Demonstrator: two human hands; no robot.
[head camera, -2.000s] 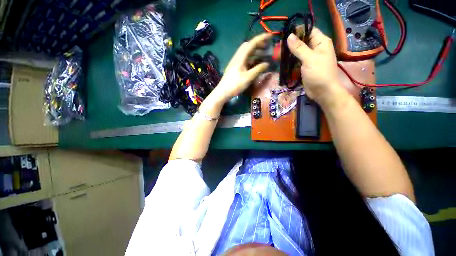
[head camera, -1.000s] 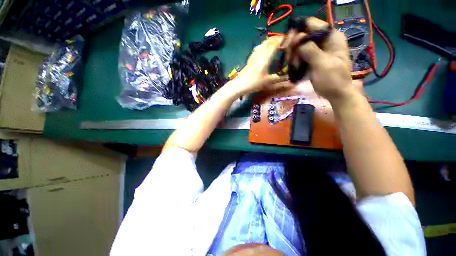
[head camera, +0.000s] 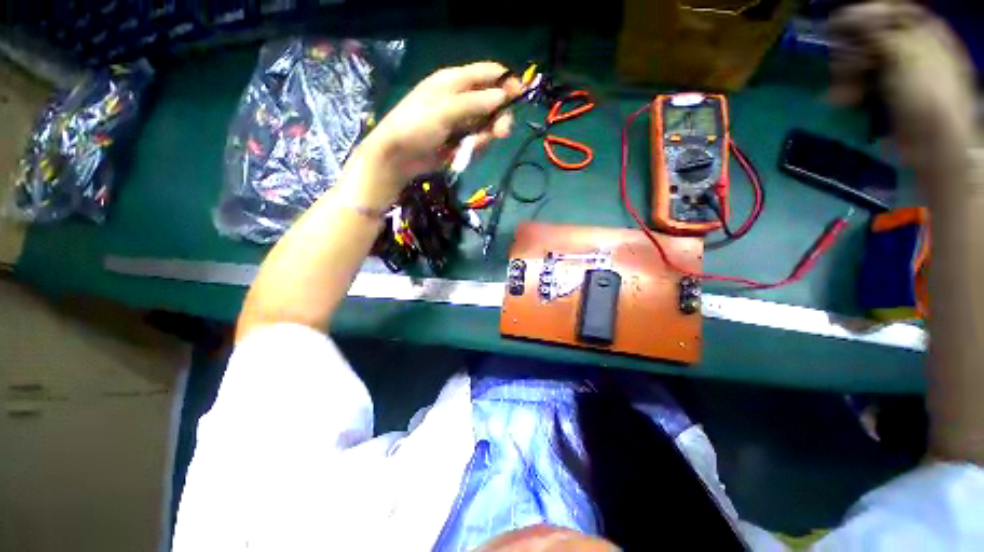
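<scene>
My left hand (head camera: 448, 119) is over the bench left of centre, fingers closed on a black AV cable (head camera: 522, 91) with yellow and white plug ends showing at the fingertips. My right hand (head camera: 890, 43) is raised at the far upper right, blurred; whether it holds anything cannot be told. A pile of black AV cables (head camera: 428, 229) with red, yellow and white plugs lies below my left hand. The orange-brown test board (head camera: 655, 307) lies in front of me, with socket blocks near both ends and a black box (head camera: 599, 306) on it.
Plastic bags of cables (head camera: 289, 140) lie left. Orange-handled scissors (head camera: 569, 151) lie above the board, a multimeter (head camera: 691, 162) with leads behind it. A phone (head camera: 839, 169) and blue-orange tape roll (head camera: 893, 264) lie right. A steel rule (head camera: 798, 316) runs along the front edge; a cardboard box (head camera: 696, 43) stands behind.
My right hand has left the coiled black cable area above the board and moved far up and right. My left hand has moved left, away from the board. The view has shifted.
</scene>
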